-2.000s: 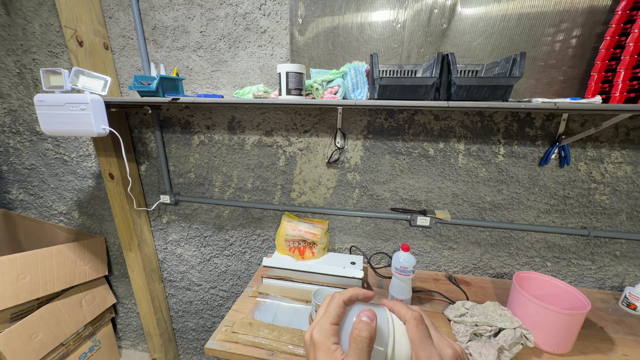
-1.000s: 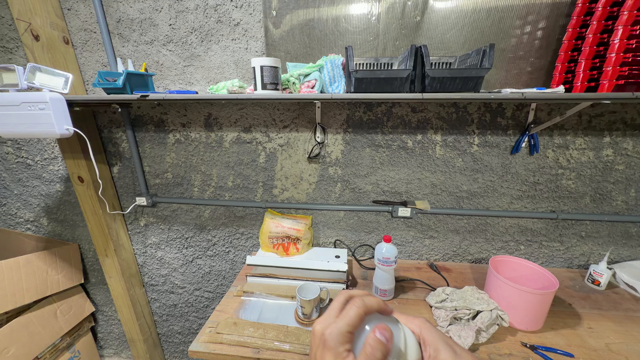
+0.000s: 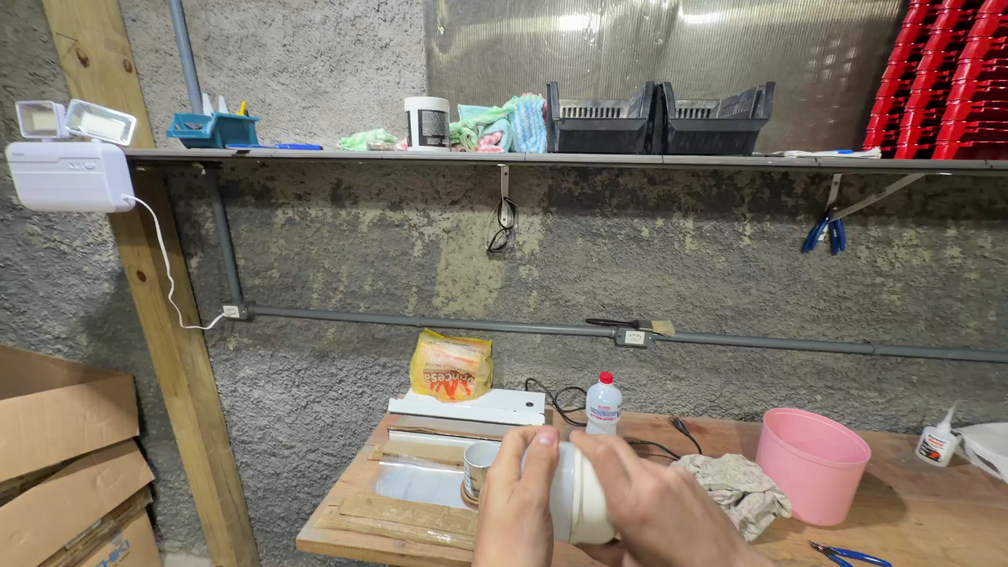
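Both hands are around a white plastic jar [image 3: 564, 496] at the bottom centre, tilted on its side above the wooden workbench. My left hand [image 3: 520, 492] grips its left end with the thumb on top. My right hand [image 3: 657, 500] is closed over the wider rim or lid at its right end. Just left of my left hand, a white mug [image 3: 479, 466] stands on a round coaster. Behind the hands is a clear bottle [image 3: 604, 405] with a red cap. A crumpled cloth [image 3: 736, 490] lies right of my right hand. The jar's underside is hidden.
The bench holds a pink bucket [image 3: 815, 465], blue-handled pliers [image 3: 849, 556], a glue bottle [image 3: 937, 441], a yellow plastic bag [image 3: 451, 366], a white device [image 3: 472, 407] and wooden strips [image 3: 402, 520]. Cardboard boxes [image 3: 67, 425] stand at left. A shelf [image 3: 488, 157] with black bins [image 3: 602, 122] runs above.
The jar has gone from more upright two seconds ago to lying more sideways, with both hands staying on it. The mug, largely hidden at first, now shows beside my left hand.
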